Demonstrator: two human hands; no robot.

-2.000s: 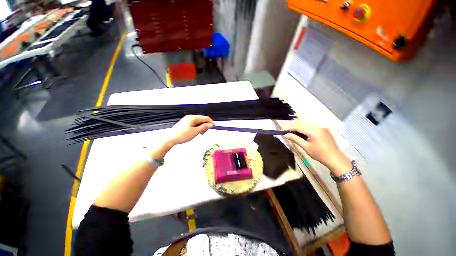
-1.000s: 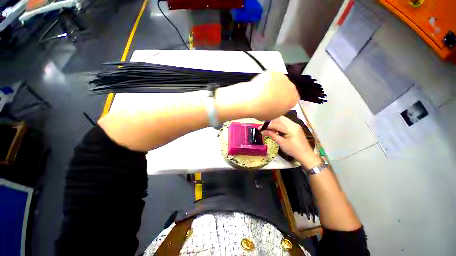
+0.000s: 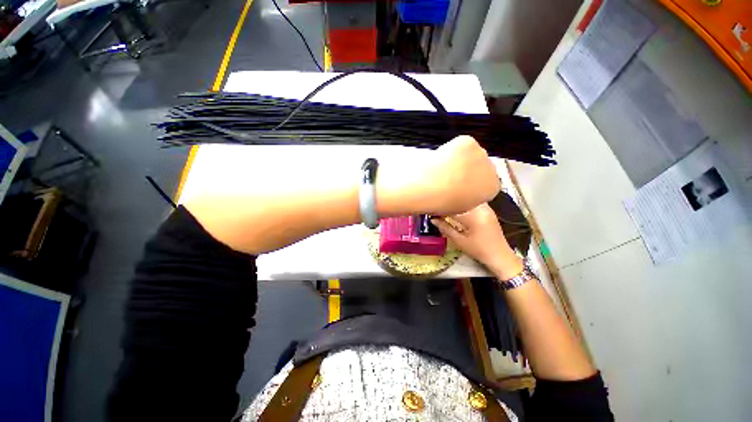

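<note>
My left hand point(image 3: 468, 175) is closed above the pink box, back of the hand up and fingers mostly hidden. A black leather strap point(image 3: 394, 71) arches up from the table's far side and down behind this hand, which grips it. My right hand point(image 3: 481, 239) pinches the strap's end at the black opening on the pink edge-paint box point(image 3: 400, 239); the tip is largely hidden. The box sits on a cream, black-spattered disc point(image 3: 416, 264). A thick bundle of black straps point(image 3: 354, 124) lies across the white table point(image 3: 305, 256).
A dark rag point(image 3: 509, 216) lies right of the disc. A wooden tray point(image 3: 476, 330) with more straps stands at the lower right. A pale wall point(image 3: 614, 189) with taped papers rises to the right, an orange control box point(image 3: 717, 33) above it. A blue panel point(image 3: 29, 346) is at the lower left.
Both hands have come from holding the strap stretched above the table to close together at the pink box. My left forearm now crosses the table, and the strap's free length has bent into an arch.
</note>
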